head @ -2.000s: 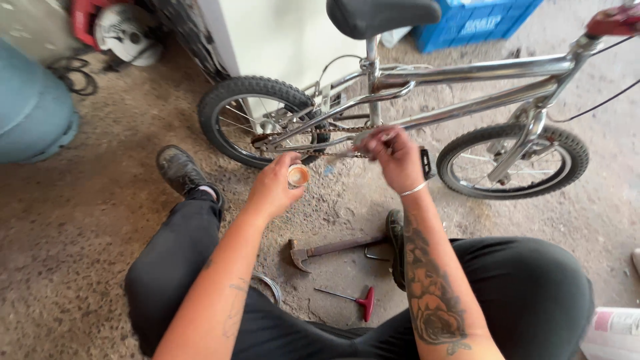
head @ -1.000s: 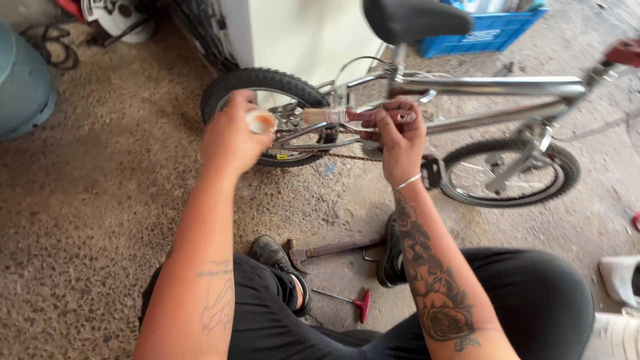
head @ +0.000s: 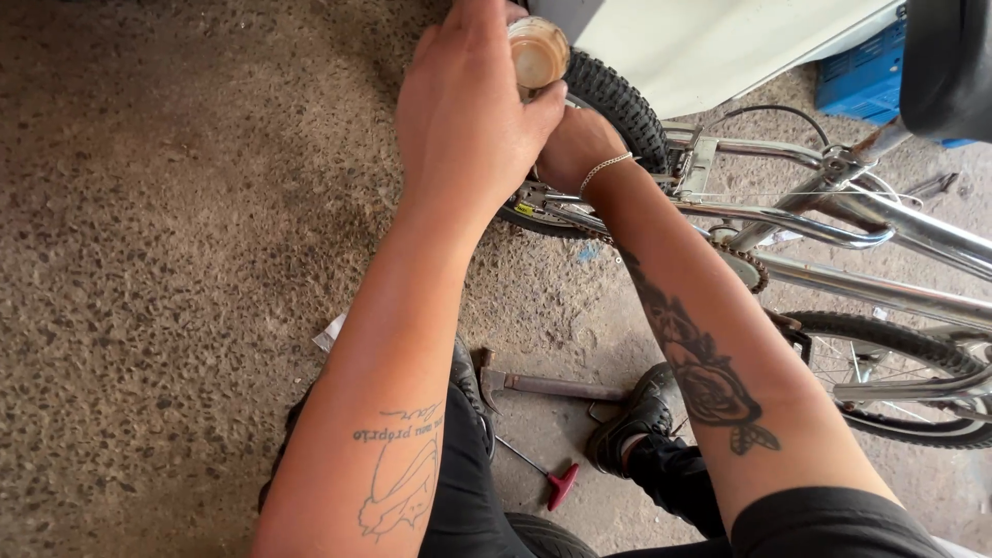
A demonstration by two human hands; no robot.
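Observation:
My left hand (head: 473, 101) grips a small round clear cup (head: 537, 56) with pale, brownish contents, up at the top centre. Close behind it, my right hand (head: 580, 149) is at the hub side of the bicycle's rear wheel (head: 620, 97); its fingers are hidden by the left hand and wheel, and the brush is out of sight. The chrome bicycle frame (head: 821, 225) stretches to the right, with the chainring (head: 744, 267) beside my right forearm.
On the floor between my feet lie a claw hammer (head: 566, 386) and a red T-handle hex key (head: 562, 487). A white panel (head: 674, 46) stands behind the rear wheel, and a blue plastic crate (head: 860, 74) is at the upper right. The bicycle's front wheel (head: 891, 372) is at right.
My right hand, which earlier held a brush over the chain area, has moved left to the rear wheel's hub side, behind my left hand. The view has shifted left and closer.

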